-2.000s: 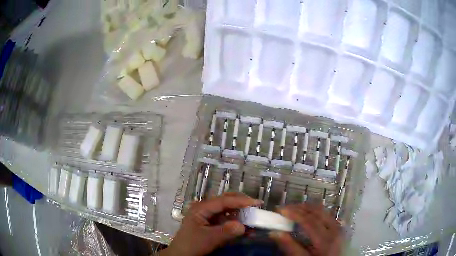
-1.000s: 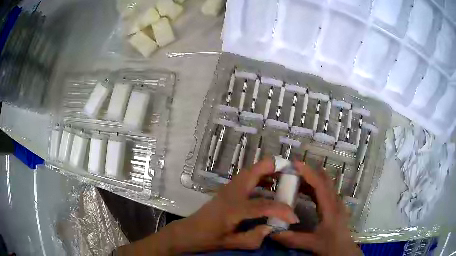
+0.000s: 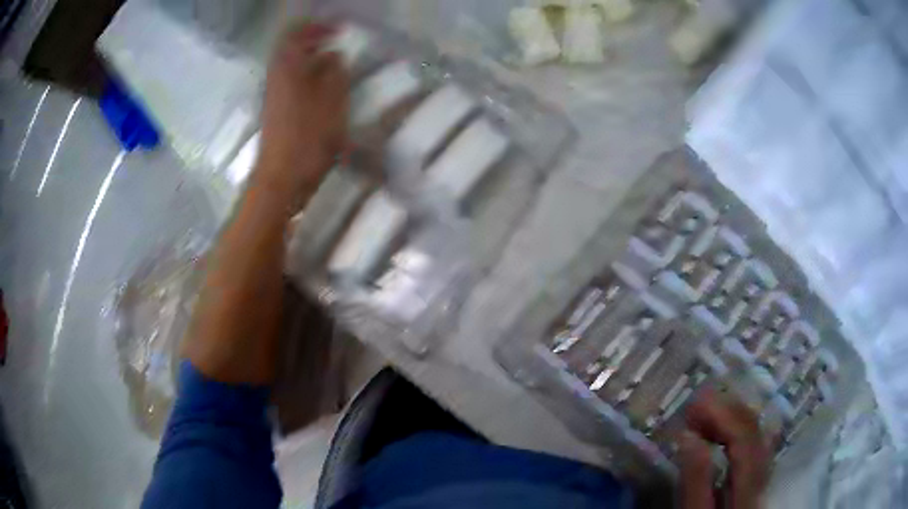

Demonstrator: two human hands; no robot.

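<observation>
The frame is blurred. My left hand [image 3: 304, 109] is over the clear housing tray [image 3: 543, 149], its fingertips beside a white block at the tray's far end; whether it grips that block I cannot tell. Several white housings [image 3: 466, 159] lie in the tray. My right hand [image 3: 725, 437] is low over the near edge of the parts tray [image 3: 533, 348], fingers bent; no held thing can be made out. Rod inserts [image 3: 752, 323] lie in rows in that tray.
Cream-yellow foam blocks [image 3: 582, 35] lie beyond the trays. The white pocket tray [image 3: 806, 129] is at the upper right. Pale scraps [image 3: 866, 447] lie at the lower right. Crumpled clear film [image 3: 154, 338] is below the table edge, left.
The view has swung left and tilted. My hands have parted: the left has reached to the housing tray, the right is over the parts tray. The white unit is no longer between them.
</observation>
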